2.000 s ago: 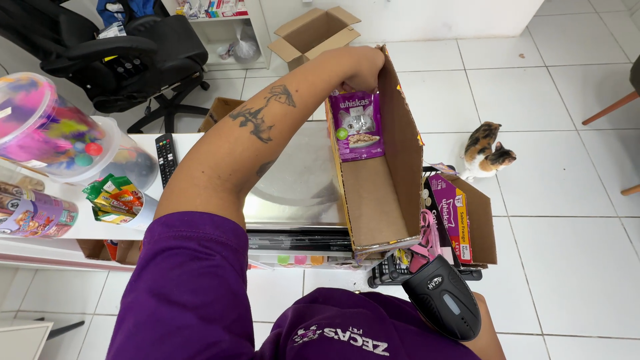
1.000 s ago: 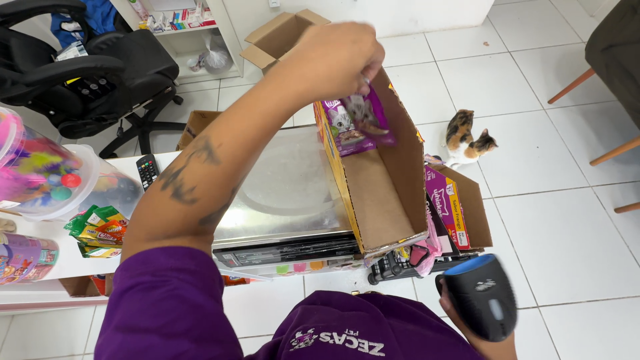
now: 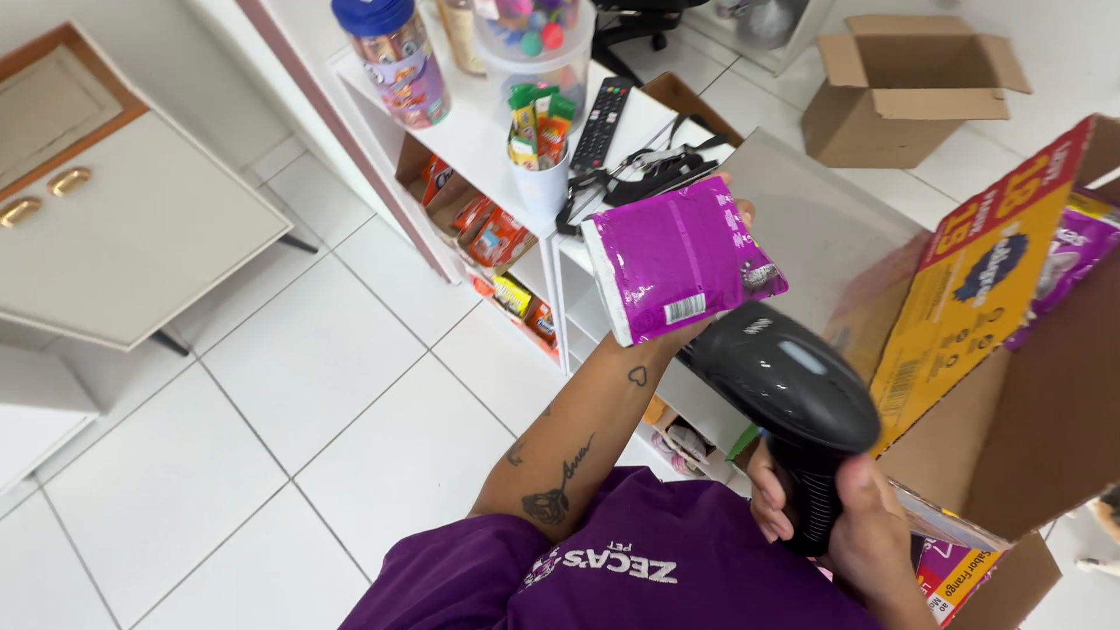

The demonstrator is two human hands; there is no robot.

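A purple pet food pouch (image 3: 678,262) lies over my left hand (image 3: 739,206), whose fingertips show at its upper right edge; most of that hand is hidden behind the pouch. The pouch's printed barcode faces up. My right hand (image 3: 862,516) grips the handle of a black handheld barcode scanner (image 3: 792,376), its head close below and right of the pouch. Right of the scanner stands an open yellow and red Pedigree cardboard box (image 3: 954,289), with another purple pouch (image 3: 1067,254) inside.
On the white shelf unit (image 3: 477,162) stand a remote control (image 3: 602,122), a cup of treat sticks (image 3: 538,188), tangled black straps (image 3: 643,175) and tubs. An open carton (image 3: 884,127) is on the floor at the back. Part of a cat (image 3: 1107,516) shows at the right edge.
My left hand has brought a pouch out of the box, leftward to above the shelf side. The scanner is now raised close to the pouch. The view has swung left.
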